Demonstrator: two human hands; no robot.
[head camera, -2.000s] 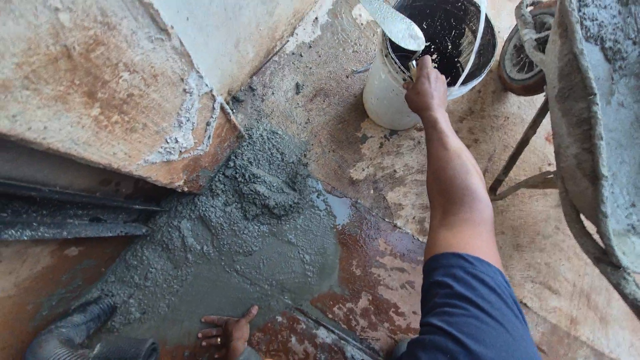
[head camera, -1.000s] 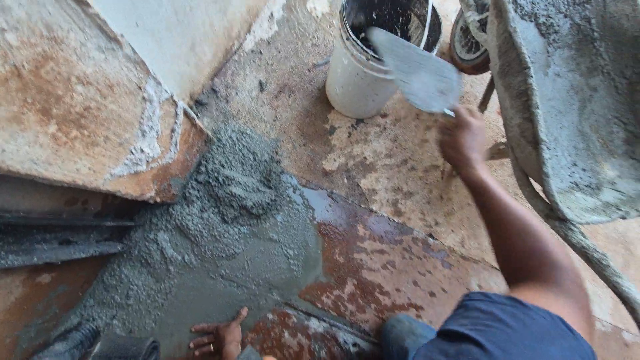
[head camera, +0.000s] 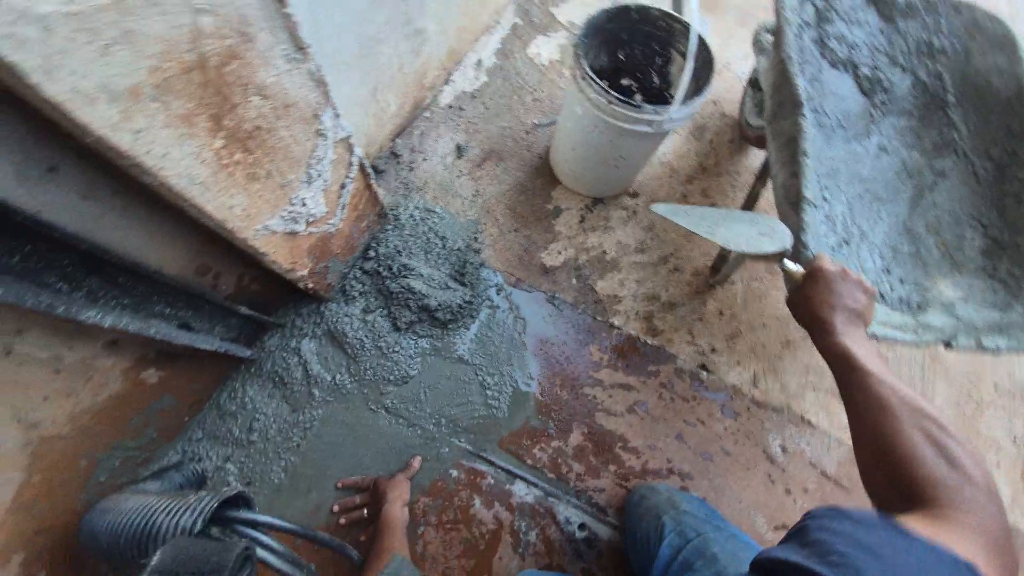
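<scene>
My right hand (head camera: 832, 300) grips the handle of a mason's trowel (head camera: 728, 230) beside the wheelbarrow tray (head camera: 880, 160), which has wet grey mortar on its inside. The trowel blade points left, over the floor below the white plastic bucket (head camera: 604, 148). My left hand (head camera: 378, 496) has its fingers spread at the lower edge of the wet mortar (head camera: 424, 272) on the floor and holds nothing. That mortar is heaped near the wall corner and smoothed thinner toward my left hand.
Black corrugated conduit (head camera: 152, 520) with cables (head camera: 280, 532) lies left of my left hand. A metal bar (head camera: 536, 488) rests on the wet floor. At left, a dark metal beam (head camera: 120, 304) meets the mortar below the stained wall block (head camera: 200, 104). Dark contents show inside the bucket.
My right hand has moved the trowel from over the bucket rightward to the wheelbarrow. My left hand stays low by the mortar. The view has shifted.
</scene>
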